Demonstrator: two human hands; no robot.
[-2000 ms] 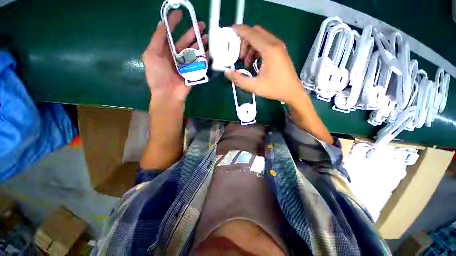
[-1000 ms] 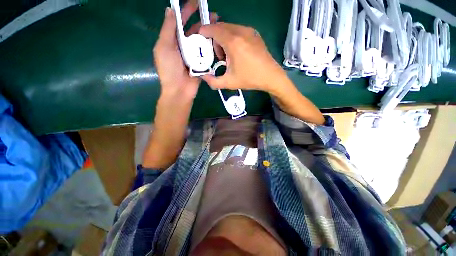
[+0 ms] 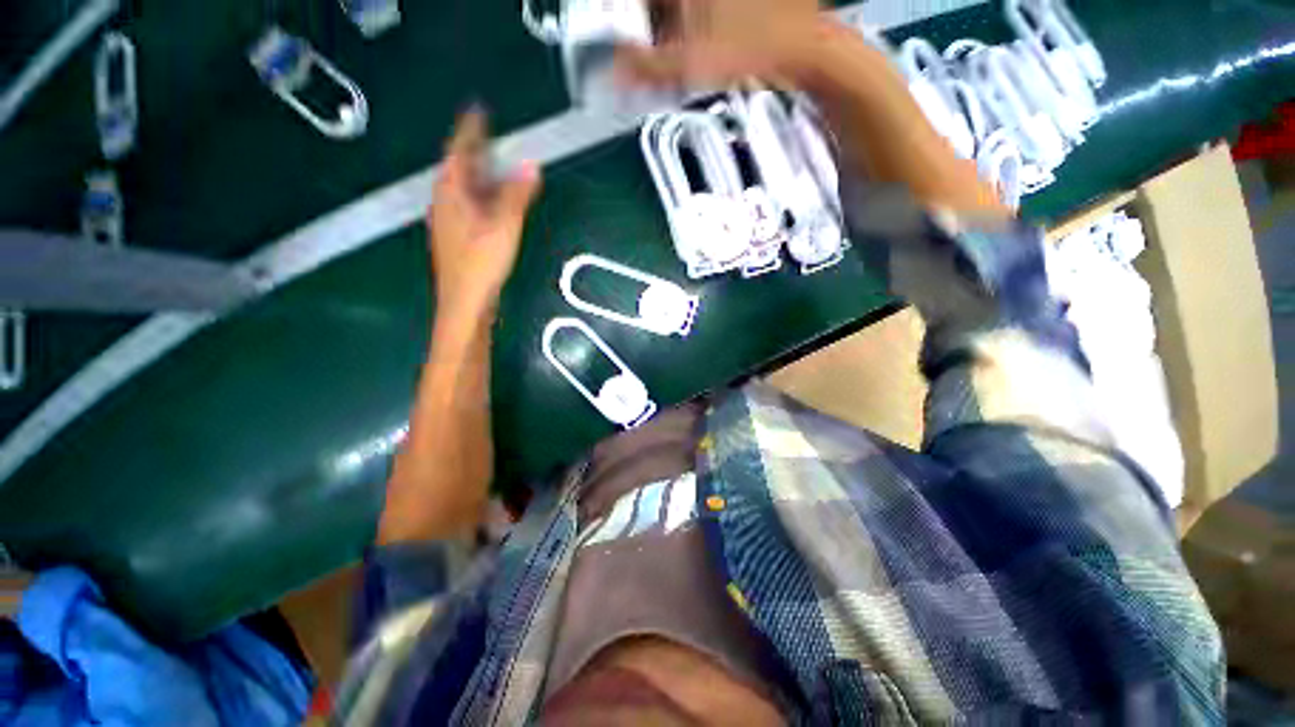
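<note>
My left hand (image 3: 480, 220) is blurred, raised near the rail (image 3: 341, 220), with thumb and finger apart and no part visible in it. My right hand (image 3: 731, 46) reaches over the rail at the top edge, partly cut off, its fingers on a blurred white unit (image 3: 604, 40); its details cannot be told. Two covered loop units lie on the green worktop between my arms, one (image 3: 626, 296) above the other (image 3: 598, 372), discs toward me. More covered units (image 3: 739, 199) overlap in a row to the right, partly behind my right forearm.
Open units with blue ends (image 3: 306, 83) lie spaced on the belt (image 3: 185, 156) beyond the rail. A grey upright (image 3: 114, 270) crosses at left. A carton (image 3: 1214, 341) of loose white parts (image 3: 1115, 341) stands below right. Blue cloth (image 3: 135, 660) is at lower left.
The view has shifted toward the belt. My hands have separated; the right has moved forward over the rail, the left is empty. Two units now lie on the worktop before me instead of one.
</note>
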